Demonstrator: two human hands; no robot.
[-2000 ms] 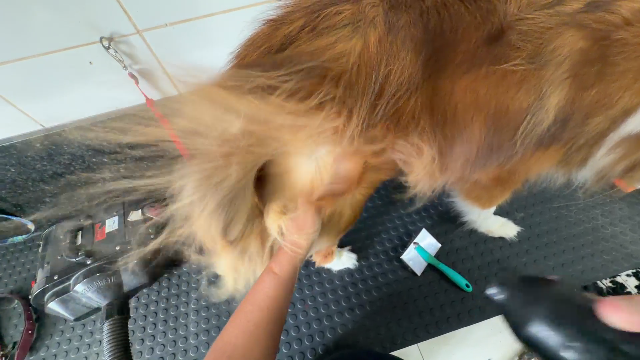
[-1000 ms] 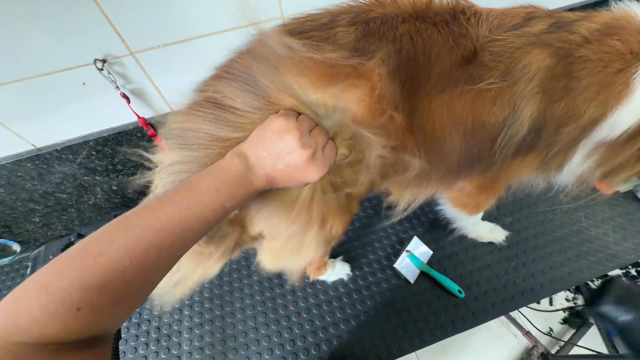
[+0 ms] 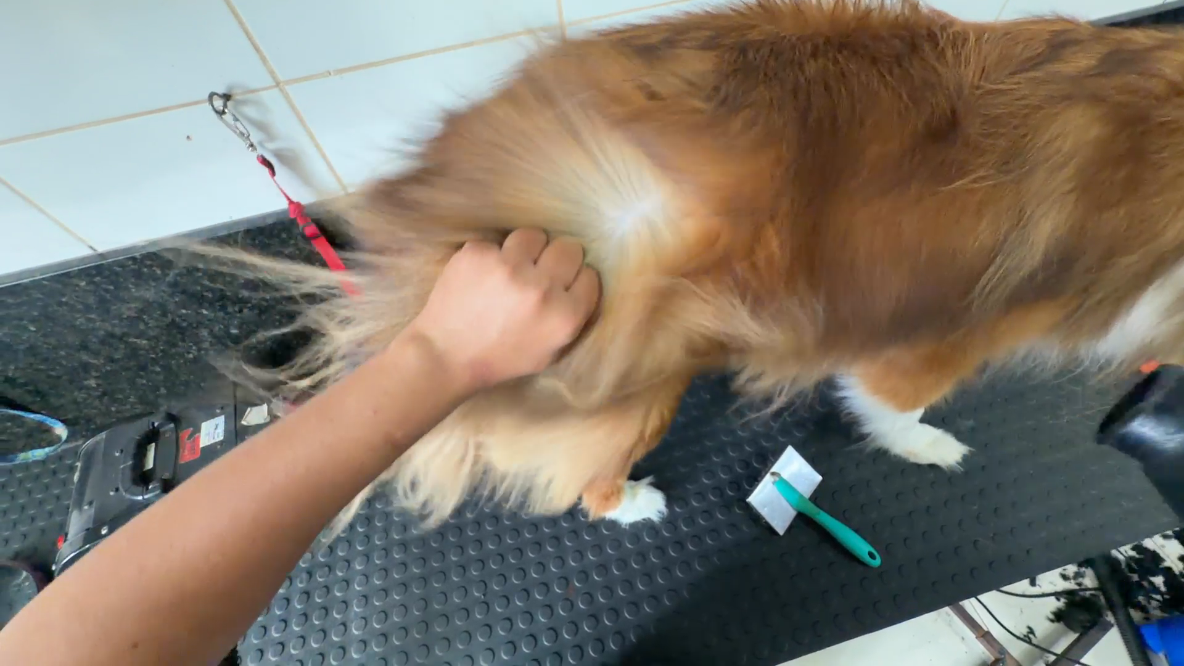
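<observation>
A long-haired brown and white dog (image 3: 832,185) stands on a black studded rubber mat (image 3: 462,592). My left hand (image 3: 513,305) is closed on the fur of its hindquarters. Just beyond my knuckles the coat fans apart around a pale spot. At the right edge shows the end of a black dryer nozzle (image 3: 1147,425); my right hand is outside the view. A slicker brush (image 3: 828,527) with a teal handle lies on the mat between the dog's white paws and the near edge.
A black dryer unit (image 3: 139,472) stands at the left, partly behind my forearm. Near it is a patterned loop (image 3: 37,435). A red lead (image 3: 310,231) with a metal clip hangs at the tiled wall (image 3: 111,176). Cables and cut dark hair lie beyond the near edge.
Two seconds ago my left hand was lower on the blurred rear fur; now it grips the fur of the hindquarters. The black nozzle, near the lower right earlier, shows at the right edge.
</observation>
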